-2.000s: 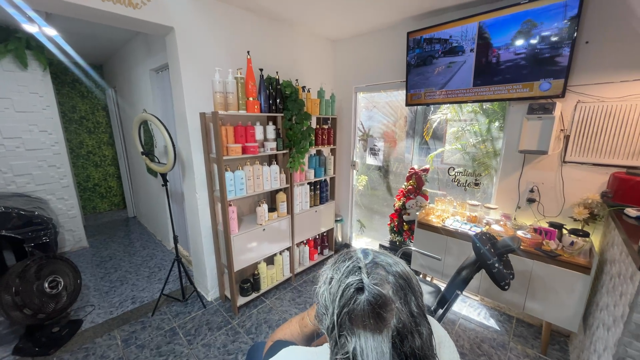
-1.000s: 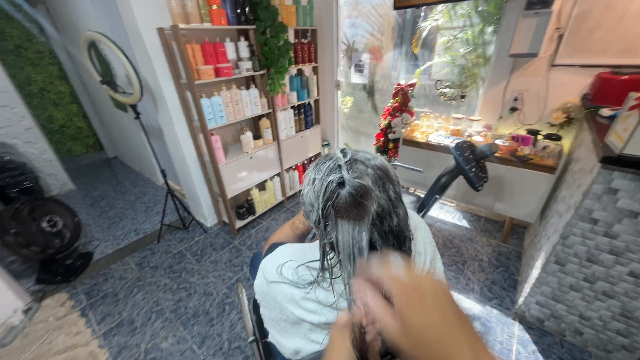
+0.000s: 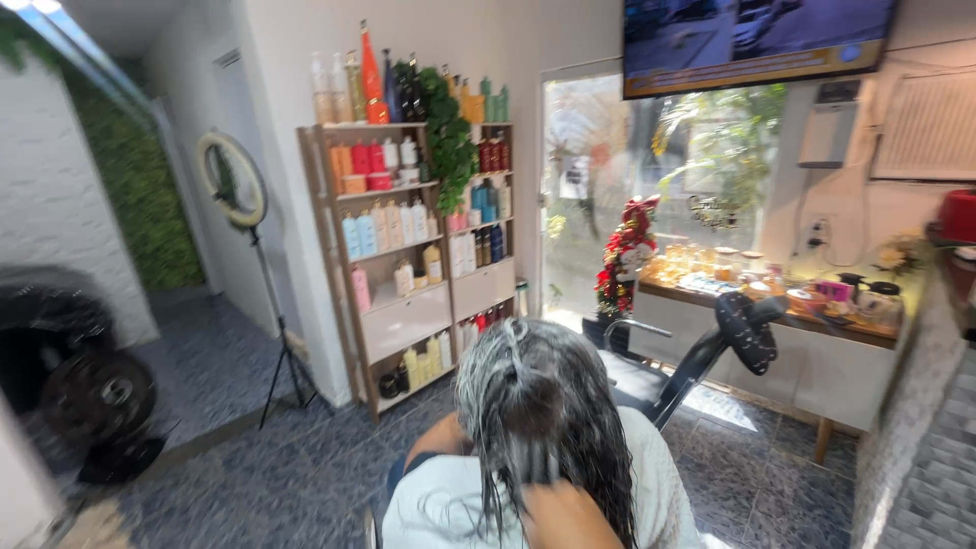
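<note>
A seated person's wet hair (image 3: 537, 389), dark with pale, creamy-looking streaks, fills the lower centre. My right hand (image 3: 564, 512), blurred by motion, comes in from the bottom edge and closes on a section of this hair at the back of the head. Its fingertips are hidden among the strands. My left hand is out of view. A white towel or cape (image 3: 450, 503) covers the person's shoulders, and loose wet strands hang over it.
Shelves of bottles (image 3: 404, 248) stand ahead, with a ring light on a tripod (image 3: 282, 328) to their left. A floor fan (image 3: 103, 396) is at far left. Beyond the person are a black reclining chair (image 3: 679, 381) and a sideboard (image 3: 762, 305) with jars.
Two blurred hands were at the hair one second ago; now only one shows, lower on the hair. Two seconds ago no hand was in view. The view has tilted up since one second ago.
</note>
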